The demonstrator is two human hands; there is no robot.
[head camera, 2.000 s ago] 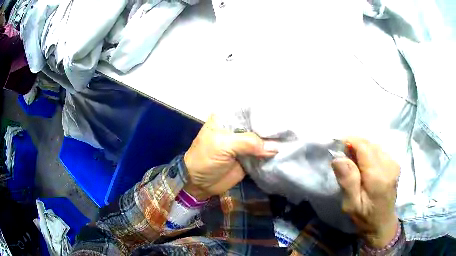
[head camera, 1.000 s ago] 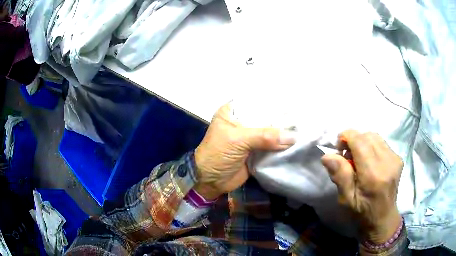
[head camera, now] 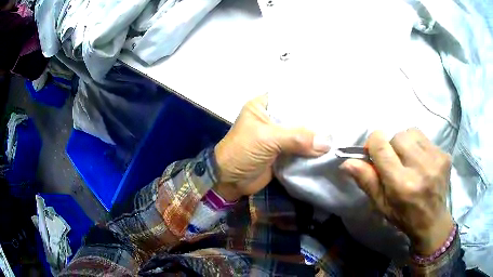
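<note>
A pale grey-white garment (head camera: 346,92) is spread over the table and hangs over its near edge toward my lap. Two small metal snaps show near its left edge, and a curved seam runs on the right. My left hand (head camera: 265,149) pinches the garment's near edge between thumb and fingers, with the fingers partly hidden under the cloth. My right hand (head camera: 402,178) holds thread snips (head camera: 354,153), whose blades point left, just right of my left thumb tip at the cloth. The handle is hidden in the right palm.
A heap of similar garments (head camera: 102,32) lies at the upper left and overhangs the table edge (head camera: 173,92). Blue bins (head camera: 102,162) stand on the floor at the left, some with pale cloth. Dark red cloth (head camera: 30,51) shows at the far left.
Both hands and the garment have shifted slightly right and up in the picture. The snips' blades now show more fully and lie closer to my left thumb.
</note>
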